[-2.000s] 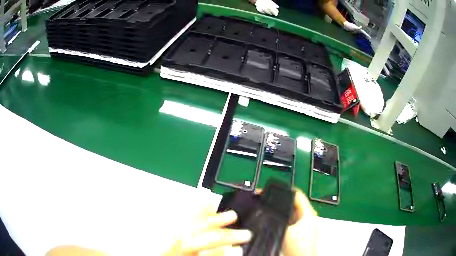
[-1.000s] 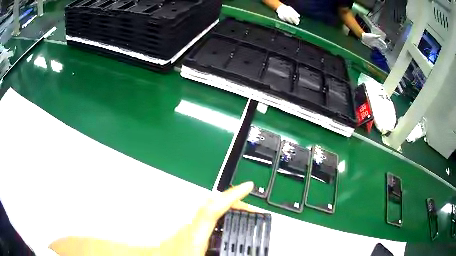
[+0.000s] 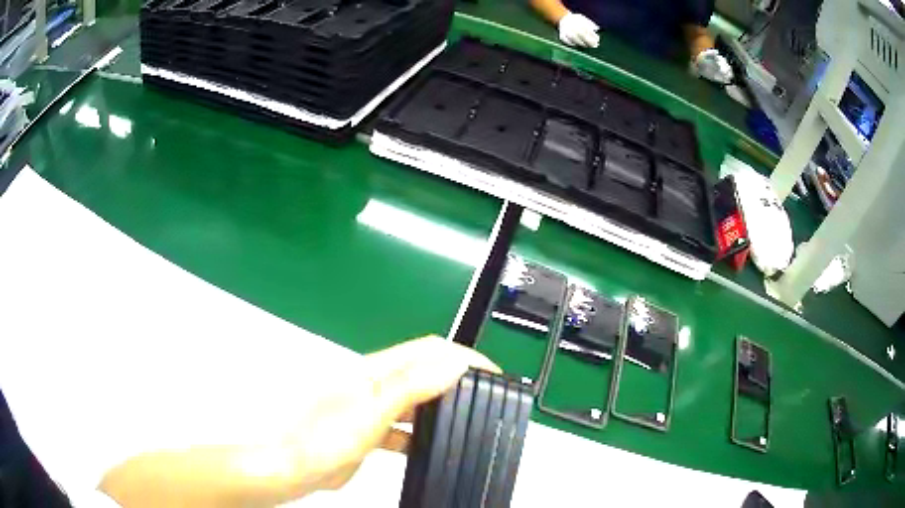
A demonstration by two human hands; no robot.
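My left hand holds a stack of dark phone frames on edge at the bottom centre, its thumb along the top. The stack shows parallel ribs. Its lower end is cut off by the picture's edge. My right hand is not in view. Behind the stack, three phone middle frames lie side by side on the green surface, close together: a left one, a middle one and a right one. Each has a dark upper end and an open lower part. Another frame lies further right, apart.
A black tray with pockets lies beyond the frames, beside a stack of black trays at left. A black strip crosses the green surface. More frames lie at far right. A person's white-gloved hands show opposite. White surface nearest.
The third frame now lies close beside the other two. My right hand has left the picture. My left hand has the stack turned and a little higher than a second ago. The right-side frames have shifted left.
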